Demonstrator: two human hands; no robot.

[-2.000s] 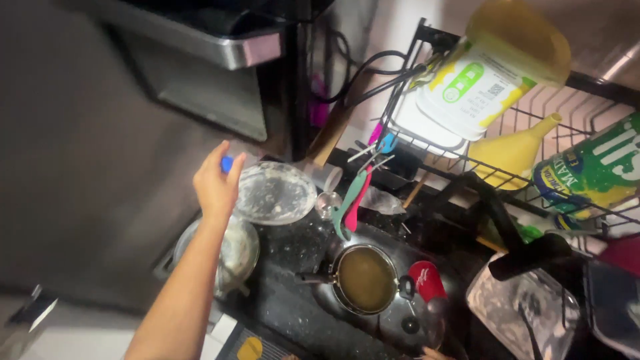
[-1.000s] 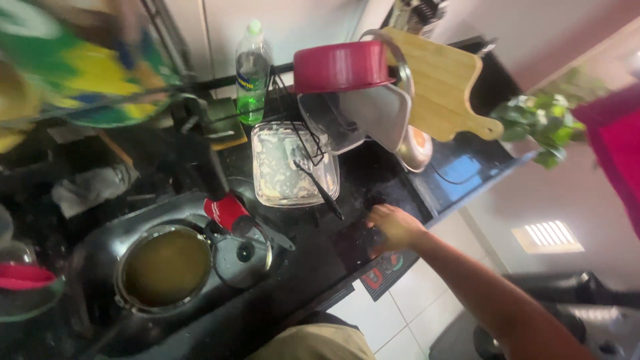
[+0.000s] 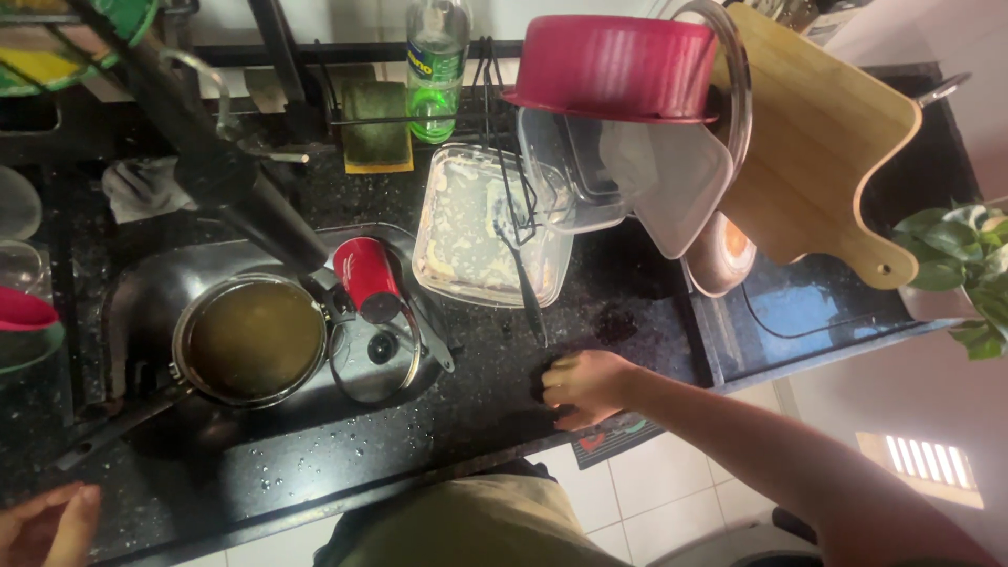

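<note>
My right hand (image 3: 587,387) rests low over the black stone counter (image 3: 488,370), fingers curled; whether anything is under them is hidden. Just above it lies the dark handle of a utensil (image 3: 529,295), its head in a smeared clear plastic container (image 3: 465,236). My left hand (image 3: 51,524) shows partly at the lower left corner, thumb and fingers bent, with no object visible in it. In the sink (image 3: 142,287) sit a saucepan of murky liquid (image 3: 256,339), a red cup (image 3: 365,272) and a glass lid (image 3: 358,366).
A black faucet (image 3: 260,213) reaches over the sink. Behind are a sponge (image 3: 376,126) and a green detergent bottle (image 3: 435,71). A red pot (image 3: 614,67), clear plastic containers (image 3: 579,165) and a wooden cutting board (image 3: 819,134) stand at the right, near a potted plant (image 3: 969,268).
The view has swung far right since the first frame and slightly back left since the second. My left hand, absent one second ago, now shows at the lower left. My right hand stays at the counter's front.
</note>
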